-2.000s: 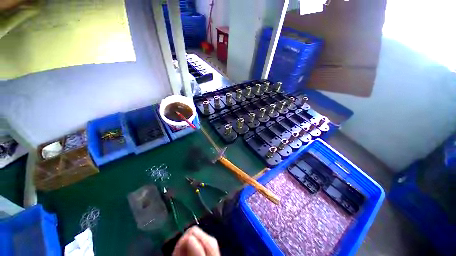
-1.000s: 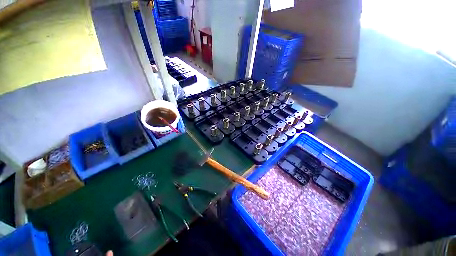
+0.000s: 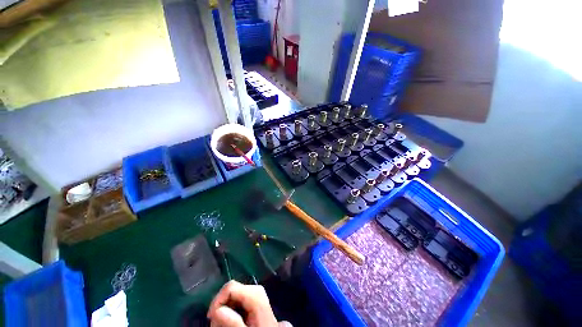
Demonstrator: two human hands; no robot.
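Observation:
My right hand (image 3: 242,306) is at the bottom edge with its fingers curled; whether it holds anything is hidden. A blurred dark shape (image 3: 194,313) lies to its left. My left hand is out of the picture. The flat grey steel block (image 3: 195,263) lies on the green mat beyond the hand. Slim pliers (image 3: 223,254) and bulkier dark pliers (image 3: 260,241) lie right of the block. A wooden-handled hammer (image 3: 322,230) lies beyond, its handle reaching over the blue crate's rim.
The blue crate (image 3: 475,239) at right holds black housings (image 3: 399,228). Rows of housings with upright metal cylinders (image 3: 341,145) stand behind. A white grease tub (image 3: 217,144), blue bins (image 3: 143,201), a divided cardboard box (image 3: 96,230), wire tangles (image 3: 209,221) and a blue tray (image 3: 48,294) surround the mat.
The view swung left, then back right. One second ago only a fingertip and a dark piece showed at the bottom left; now my right hand shows at bottom centre, larger than two seconds ago.

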